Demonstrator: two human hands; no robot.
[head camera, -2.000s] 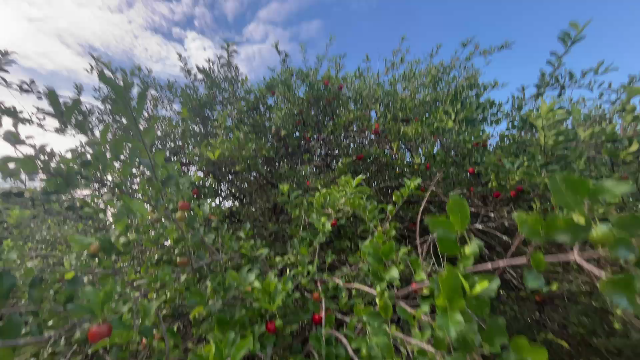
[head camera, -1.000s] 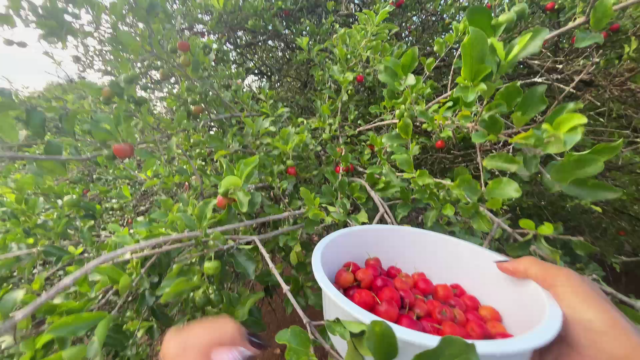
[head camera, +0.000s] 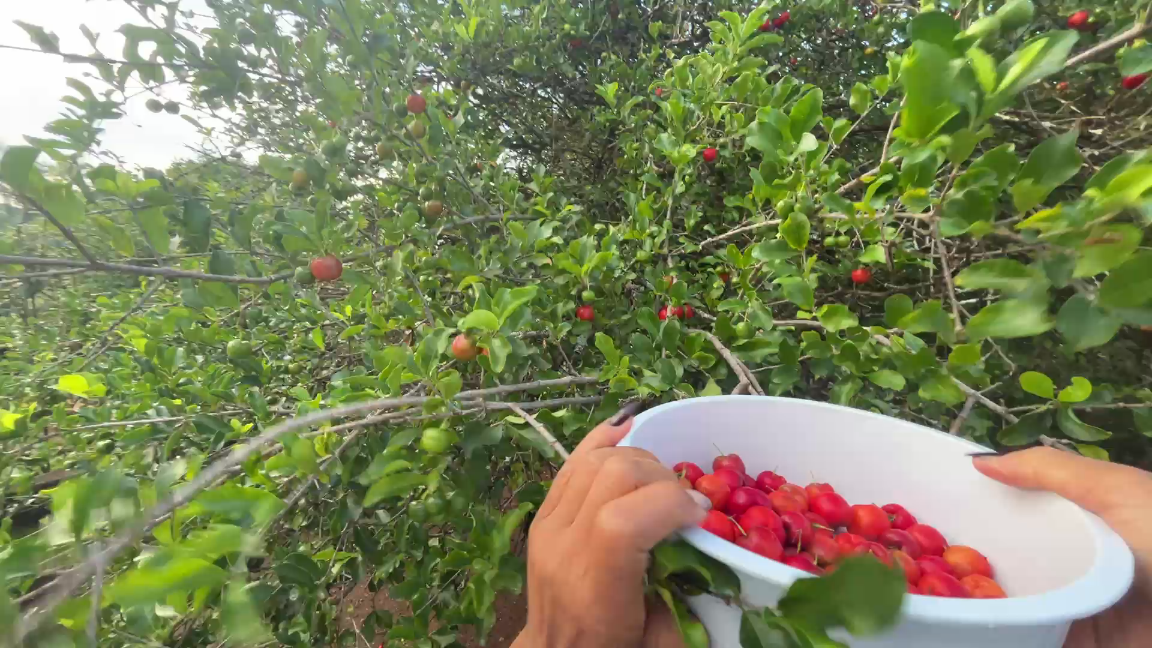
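Note:
A white plastic tub (head camera: 1008, 531) fills the lower right, tilted so its inside shows. Heaped in it are many red, cherry-like acerola fruits (head camera: 810, 522), a few of them orange. My right hand (head camera: 1089, 504) grips the tub's right side, thumb over the rim. At the tub's left rim is my left hand (head camera: 612, 531), its fingers curled over the edge; whether a fruit is inside the fingers cannot be seen. Green leaves (head camera: 841, 596) overlap the tub's near side, close to the left hand.
Dense shrub foliage surrounds the tub. Red fruits (head camera: 326, 267) and an orange-red one (head camera: 464, 346) hang to the left, a green one (head camera: 437, 440) lower down. A long bare branch (head camera: 297, 423) crosses the lower left. Leafy twigs (head camera: 1008, 297) reach in at the right.
My left hand has moved right and up to the tub's left rim from the bottom of the view. My right hand still holds the tub. The view has swung down since the earliest frame.

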